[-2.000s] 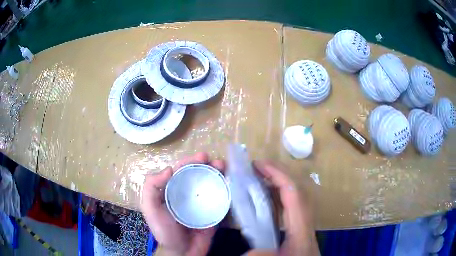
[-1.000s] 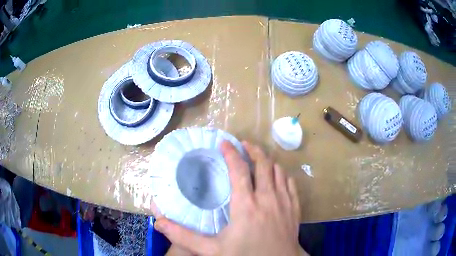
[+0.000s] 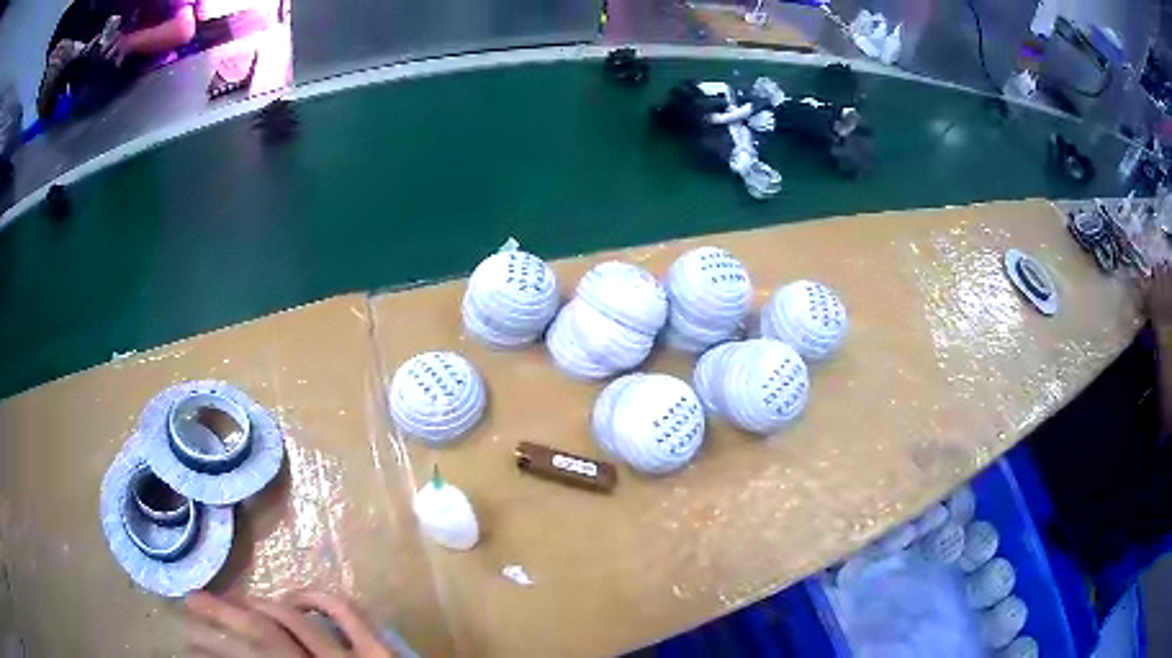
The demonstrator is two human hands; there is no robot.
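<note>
Fingers of one of my hands (image 3: 289,627) show at the lower left edge, bent and cut off. I cannot tell which hand it is or what it holds. A pale sliver beside the fingers is too cut off to name. Two hat brims (image 3: 244,485) with raised collars overlap just above the fingers. One hat crown (image 3: 437,396) stands alone. Several more crowns (image 3: 658,424) stand dome up, grouped right of it, some nested. A white glue bottle (image 3: 447,517) with a green tip lies right of the fingers. A brown lighter-like bar (image 3: 566,467) lies below the crowns.
The green belt (image 3: 424,167) runs behind the bench, with black-and-white bundles (image 3: 745,122) on it. A small brimmed hat (image 3: 1031,282) lies far right, near another person's arm (image 3: 1154,302). A blue crate (image 3: 1047,553) of crowns is lower right. A white scrap (image 3: 517,575) lies near the bottle.
The view has swung right and up, so the bench things appear further left. The brim that was between my hands is out of clear view, and only some fingers remain visible.
</note>
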